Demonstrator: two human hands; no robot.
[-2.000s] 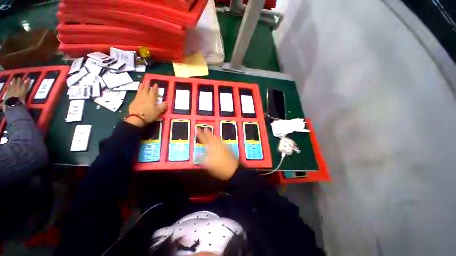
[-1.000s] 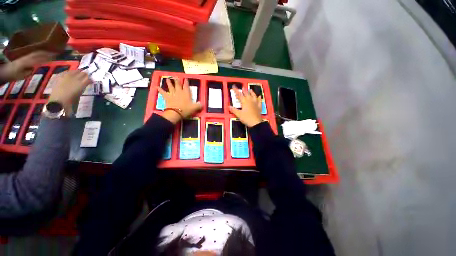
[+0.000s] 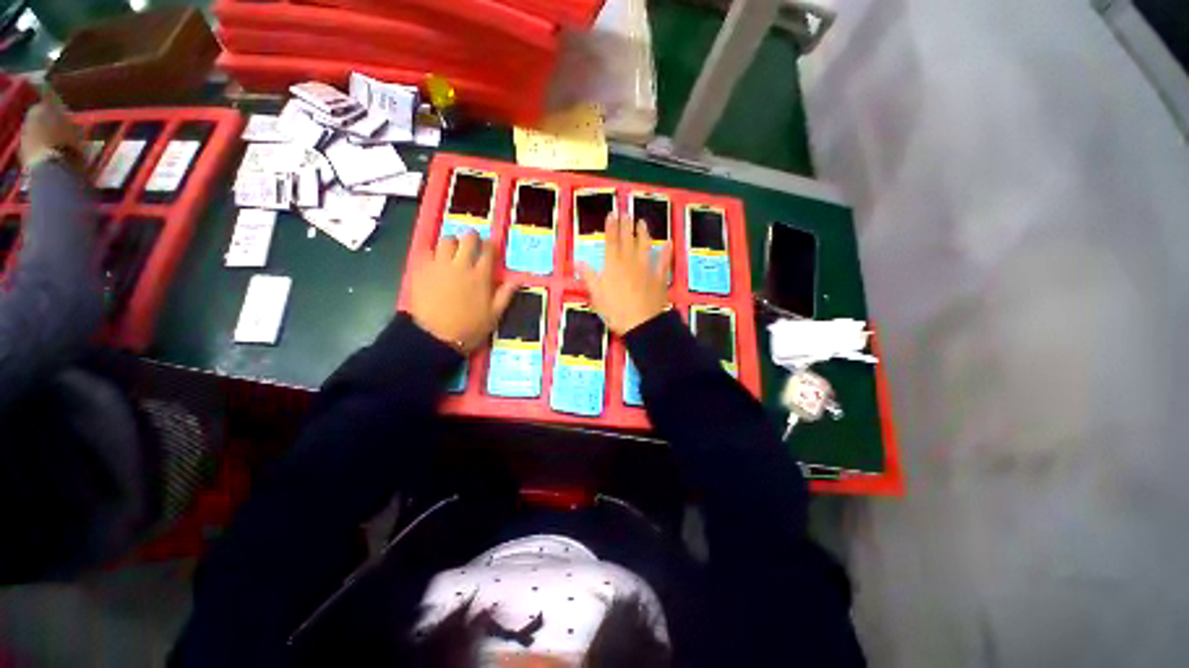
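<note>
The red phone tray (image 3: 561, 175) lies flat at the bench edge with two rows of keypad phones, all the visible ones face up with dark screens. My left hand (image 3: 456, 290) lies over the left end of the tray, fingertips at the lower part of the top-left phone (image 3: 471, 196). My right hand (image 3: 629, 277) is over the middle, its fingers at the third and fourth top-row phones; the third phone (image 3: 595, 215) sits slightly crooked. My hands partly hide some lower-row phones. Whether either hand grips a phone cannot be told.
A pile of phone batteries (image 3: 326, 150) lies left of the tray. A tray stack (image 3: 391, 52), yellow paper (image 3: 563, 138) and cardboard box (image 3: 131, 59) are behind. A smartphone (image 3: 792, 268), crumpled white strip (image 3: 819, 341) and round gadget (image 3: 807, 394) lie right. Another person's arm (image 3: 52, 248) is at left.
The top-row phones, back up two seconds ago, are now face up. My right hand has moved from the lower row to the top row; my left hand stays over the tray's left part.
</note>
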